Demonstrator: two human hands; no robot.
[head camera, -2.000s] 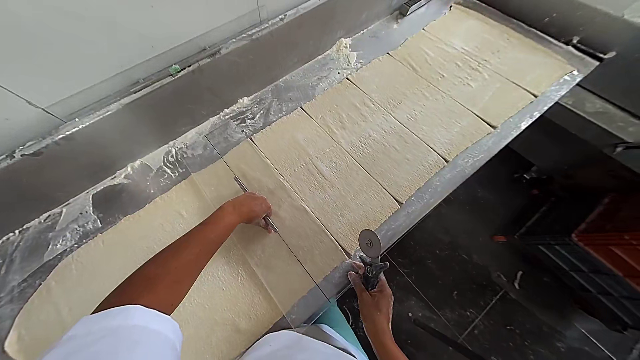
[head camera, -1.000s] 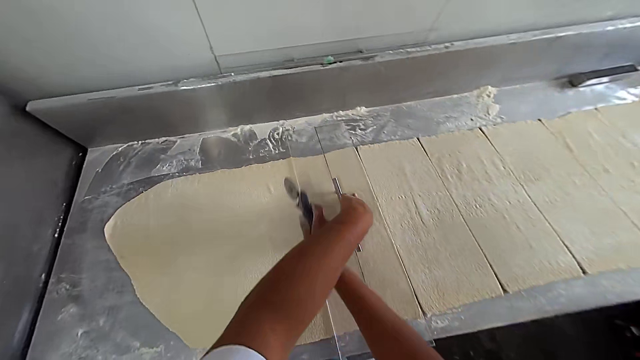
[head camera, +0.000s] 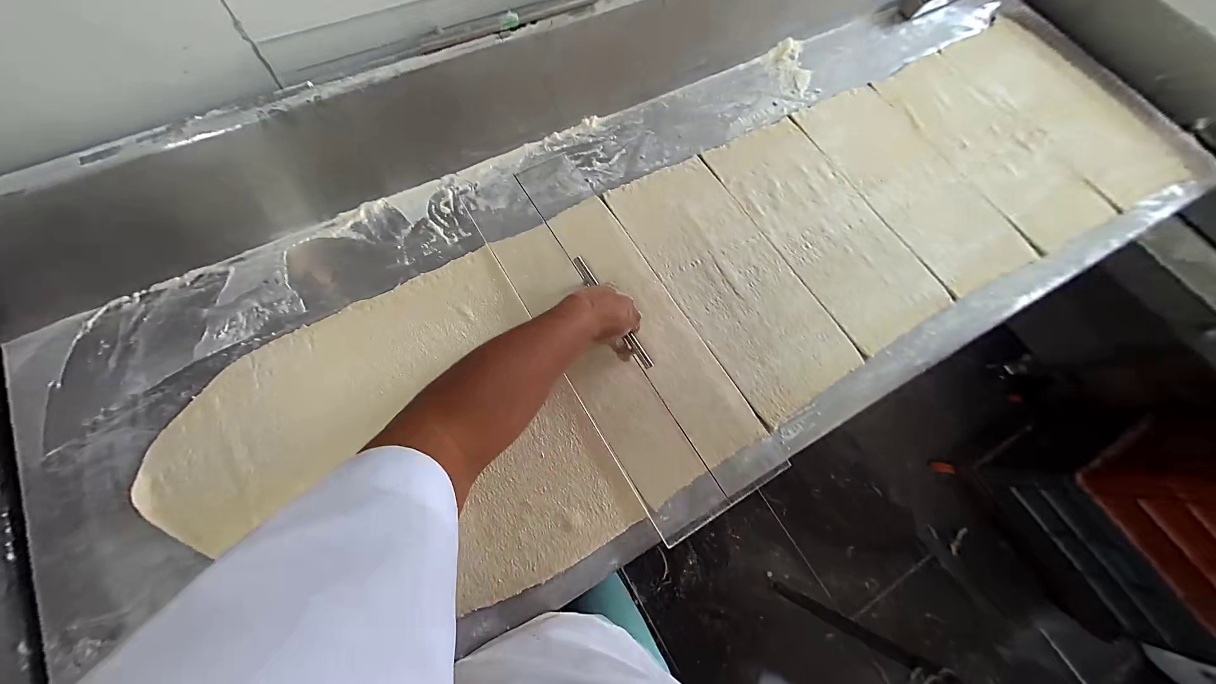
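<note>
My left hand (head camera: 611, 318) grips a metal bar handle (head camera: 642, 353) fixed on a clear rectangular plate (head camera: 679, 522). The plate lies across a long flat sheet of dough (head camera: 313, 399), and its near end sticks out past the table edge. Right of the plate the dough is divided by straight cuts into several wide strips (head camera: 769, 247); a cut also runs under the plate. To the left the sheet is uncut, with a rounded end. My right hand is out of the frame, as is the wheel cutter.
The dough rests on a floured metal table (head camera: 57, 570) with a raised back wall (head camera: 313, 152). Smears of flour paste (head camera: 788, 71) lie behind the dough. A metal tool (head camera: 921, 8) sits at the far back. Beyond the near edge, a red crate (head camera: 1164, 503) stands on the dark floor.
One second ago my right hand held the wheel cutter at the plate's left edge; now both are out of view. My left hand still holds the handle. The view has swung to the right.
</note>
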